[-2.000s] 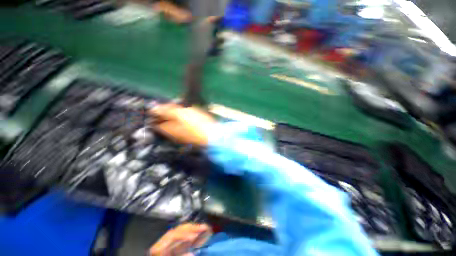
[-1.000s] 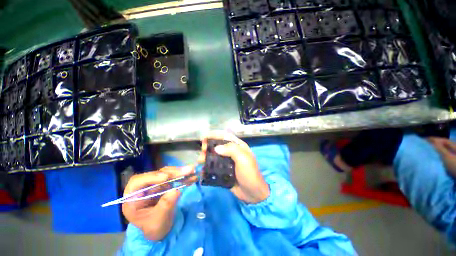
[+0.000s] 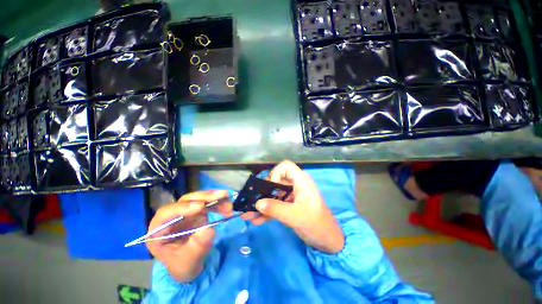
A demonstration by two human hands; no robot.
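Observation:
My left hand (image 3: 185, 231) holds the silvery tweezers (image 3: 160, 233); their joined end points down left and the other end reaches toward the housing. My right hand (image 3: 306, 211) holds a black plastic housing (image 3: 252, 193), tilted, above my lap in front of the bench edge. The left fingertips are close to the housing's left edge; whether they touch it I cannot tell. Small yellow rings (image 3: 204, 67) lie in the black parts box (image 3: 232, 50) on the bench, and a stray one lies on the left tray.
The left blister tray (image 3: 90, 95) stands beside the box, the right blister tray (image 3: 404, 83) farther right on the green bench (image 3: 267, 113). A blue bin (image 3: 107, 225) is below left. A red stool (image 3: 451, 219) and a person's blue sleeve (image 3: 517, 208) are at right.
The blurred view has steadied. My right arm, earlier reaching over the bench, is now back at my lap. Since one second ago, the housing has turned and tilted in my right hand.

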